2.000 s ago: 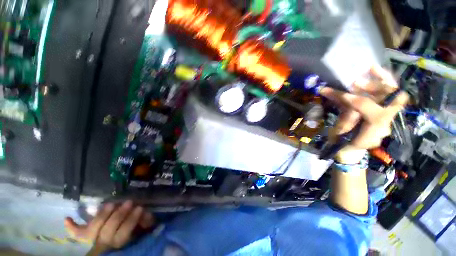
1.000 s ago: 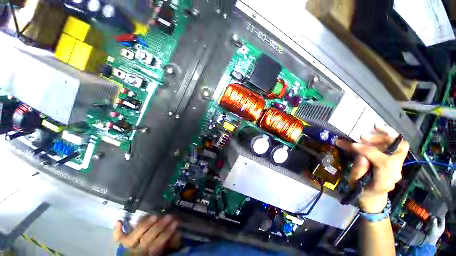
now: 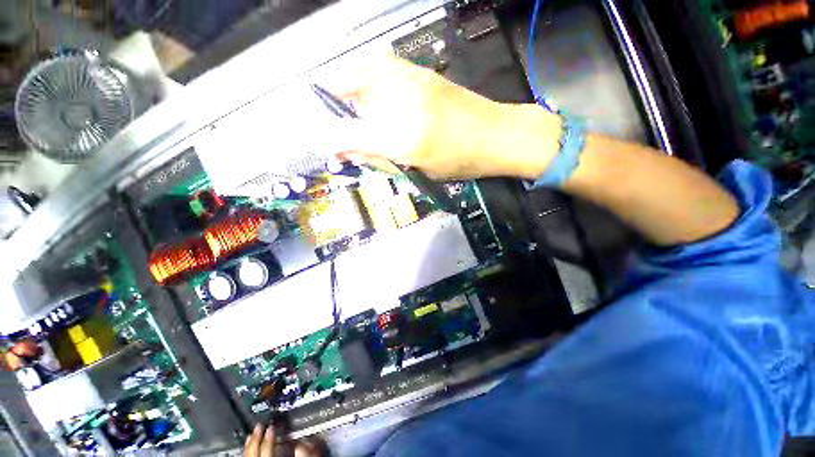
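A green power supply board [image 3: 326, 357] lies in a black carrier [image 3: 527, 286] in front of me. It bears two copper-wound chokes [image 3: 207, 246], two pale round capacitor tops [image 3: 237, 278], a long silver heat sink [image 3: 393, 272] with a black wire across it, and a yellow transformer [image 3: 335, 219]. My right hand [image 3: 429, 120] is over the board's far side, its fingers washed out by glare, with the slim black pen [image 3: 335, 100] in it. My left hand [image 3: 281, 444] shows only fingertips at the carrier's near edge, cut off by the frame.
Another board [image 3: 143, 357] in a carrier lies at the left, and part of one [image 3: 773, 89] shows at the far right. A small round fan [image 3: 73, 105] stands at the upper left. A metal rail [image 3: 639, 80] and a thin blue cord [image 3: 534, 54] are at the upper right.
The view has shifted right along the carrier and turned, bringing the fan into view. My right hand has moved to the board's far side, still with the pen. My left hand shows less.
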